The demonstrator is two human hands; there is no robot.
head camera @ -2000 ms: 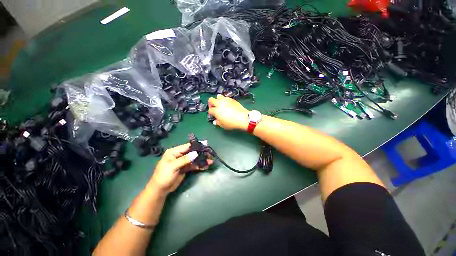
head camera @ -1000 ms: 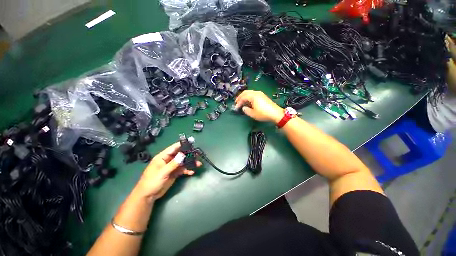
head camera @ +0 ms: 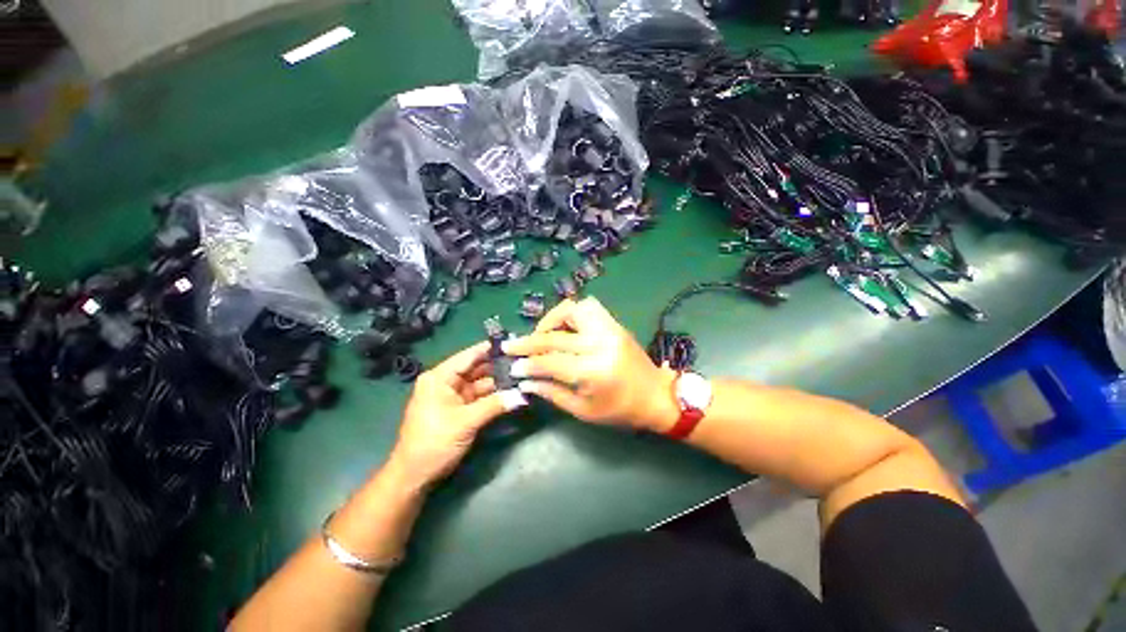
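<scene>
My left hand (head camera: pixel 447 410) holds a small black housing (head camera: pixel 500 361) between thumb and fingers, with a small light-coloured tip at its top. My right hand (head camera: pixel 590 367) is on the same housing from the right, white coverings on its fingertips, and hides much of it. Whether the right fingers also hold a separate small piece cannot be told. A folded black cable (head camera: pixel 674 348) lies behind my right hand, partly hidden by it. Loose C-shaped shell pieces (head camera: pixel 533 305) lie on the green table just beyond my hands.
Clear bags (head camera: pixel 426 138) of black parts stand behind the loose pieces. Black cabled units (head camera: pixel 117 469) are heaped at left. Cables with green circuit boards (head camera: pixel 874 286) are piled at right. A red bag (head camera: pixel 945 37) lies far right. A blue stool (head camera: pixel 1031 401) stands beyond the table edge.
My right hand has moved from the loose shell pieces left and toward me, onto the housing in my left hand. The folded cable is now partly covered by my right hand.
</scene>
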